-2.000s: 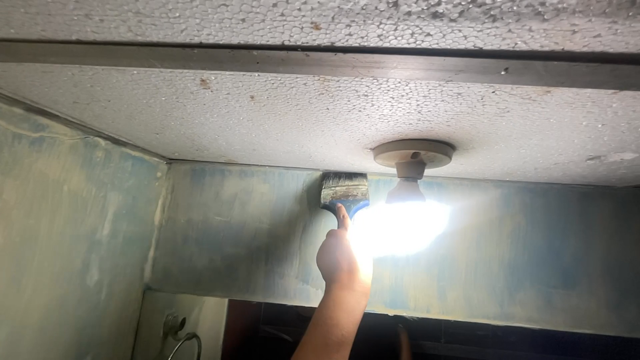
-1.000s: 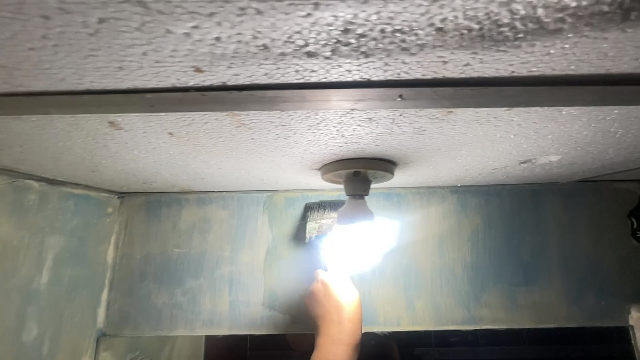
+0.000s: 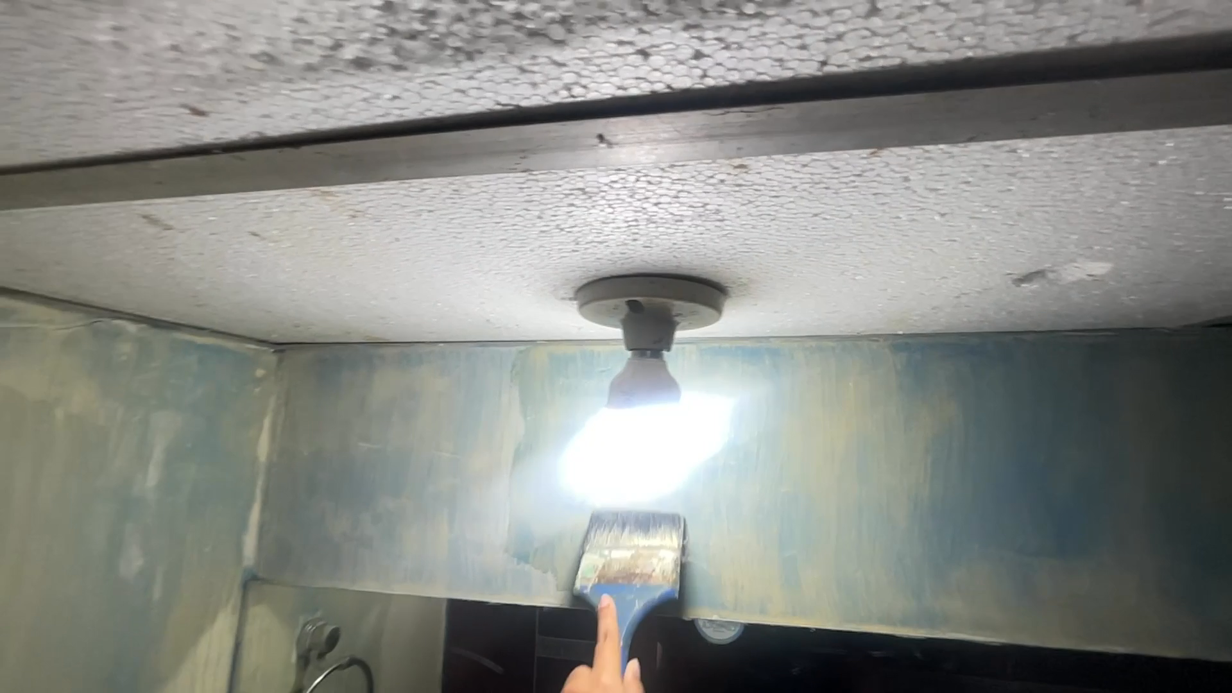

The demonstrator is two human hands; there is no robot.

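Note:
My left hand (image 3: 604, 664), low at the centre of the head view, grips a wide flat paintbrush (image 3: 630, 568) with a blue handle. One finger lies along the handle's face. The dark, worn bristles point up, just below a glowing bulb (image 3: 650, 448), over the lower part of the back wall (image 3: 818, 481). Whether the bristles touch the wall cannot be told. Streaky blue-green and cream colour covers that wall, with an irregular darker edge left of the bulb. My right hand is out of view.
The bulb hangs in a round ceiling holder (image 3: 650, 301), close in front of the wall. A metal strip (image 3: 606, 140) crosses the textured ceiling (image 3: 433, 241). A side wall (image 3: 106, 462) meets the back wall at left. A wall fitting (image 3: 316, 637) with a metal ring sits at lower left.
My left hand and the paintbrush have moved down, from near the top of the wall beside the bulb to below it. The hand still grips the handle.

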